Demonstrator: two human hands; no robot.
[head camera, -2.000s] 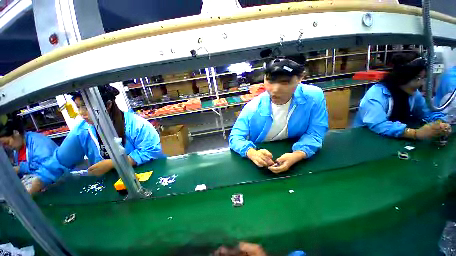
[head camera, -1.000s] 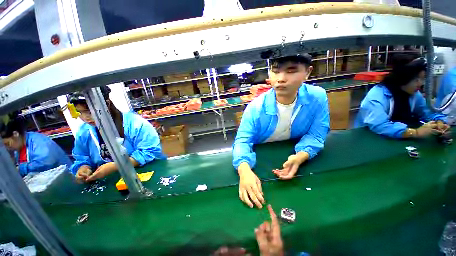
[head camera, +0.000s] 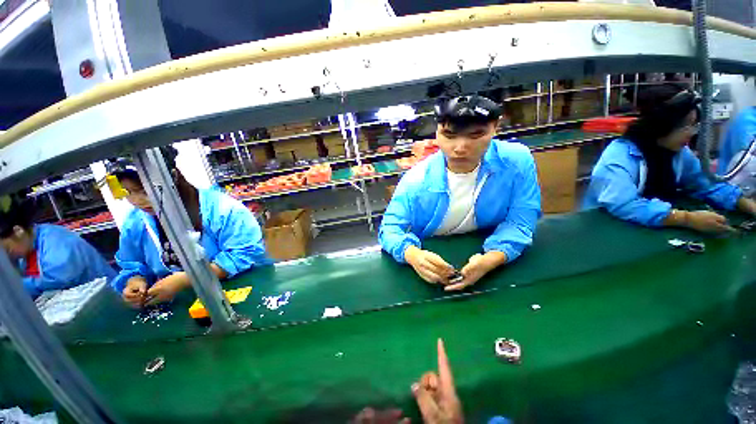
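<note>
An open electronic unit (head camera: 507, 349), pale-rimmed with a dark inside, lies on the green belt (head camera: 398, 348), ahead and to the right of my right hand. My right hand (head camera: 437, 393) is at the bottom edge, its index finger pointing up and its other fingers curled. It is apart from the unit and nothing shows in it. My left hand (head camera: 381, 416) is dark, blurred and mostly cut off by the bottom edge; its grip is hidden. Another small unit (head camera: 154, 364) lies on the belt at the left.
A person in a blue smock (head camera: 462, 199) opposite holds a small dark part. More workers sit left and right. A metal post (head camera: 189, 240) stands by a yellow-orange holder (head camera: 220, 303) and small white parts (head camera: 277, 301). A white piece (head camera: 331, 312) lies near the far belt edge.
The units on the belt have moved right. My right hand came into clearer view with its index finger raised. The person opposite reached toward it, then drew back and holds a part again.
</note>
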